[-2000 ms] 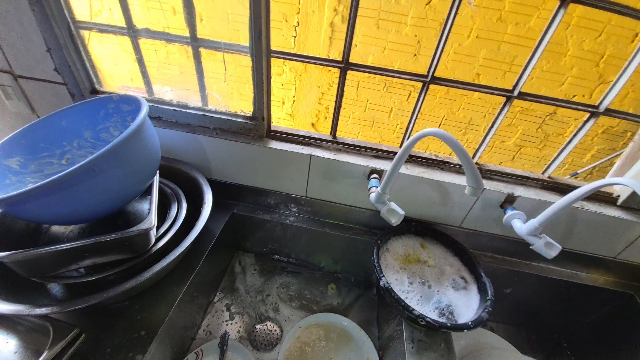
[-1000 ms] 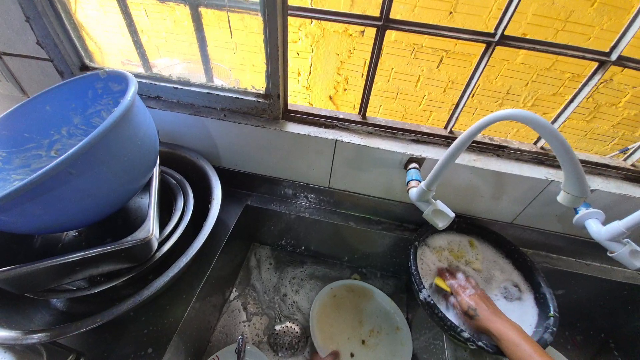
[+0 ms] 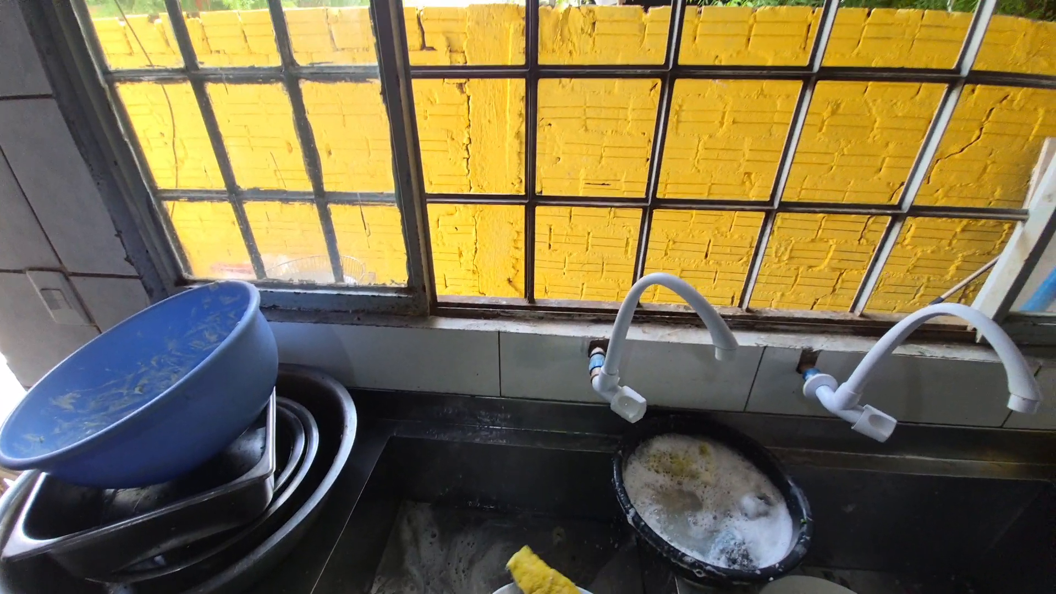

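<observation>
Neither my left hand nor my right hand shows; both are out of the frame. At the bottom edge of the head view, a yellow sponge [image 3: 540, 571] lies against the rim of a pale dish [image 3: 505, 589], most of which is cut off. What holds either one cannot be seen. To their right, a round black basin [image 3: 620, 487] of foamy, cloudy water rests at the sink divider, below a white plastic faucet [image 3: 660, 285]. The left sink bowl [image 3: 495, 478] has a wet, soapy bottom. Part of another pale dish [image 3: 804, 586] shows below the basin.
At left, a tilted blue plastic bowl [image 3: 206, 412] with residue sits on a rectangular metal pan [image 3: 239, 503] and large round metal basins [image 3: 342, 462]. A second white faucet [image 3: 916, 318] stands at right. Behind the sink are tiles [image 3: 412, 359] and a barred window [image 3: 532, 198].
A hand in the black basin with the yellow sponge one second ago has left the view. The sponge is now by a dish at the bottom edge. The view has tilted up.
</observation>
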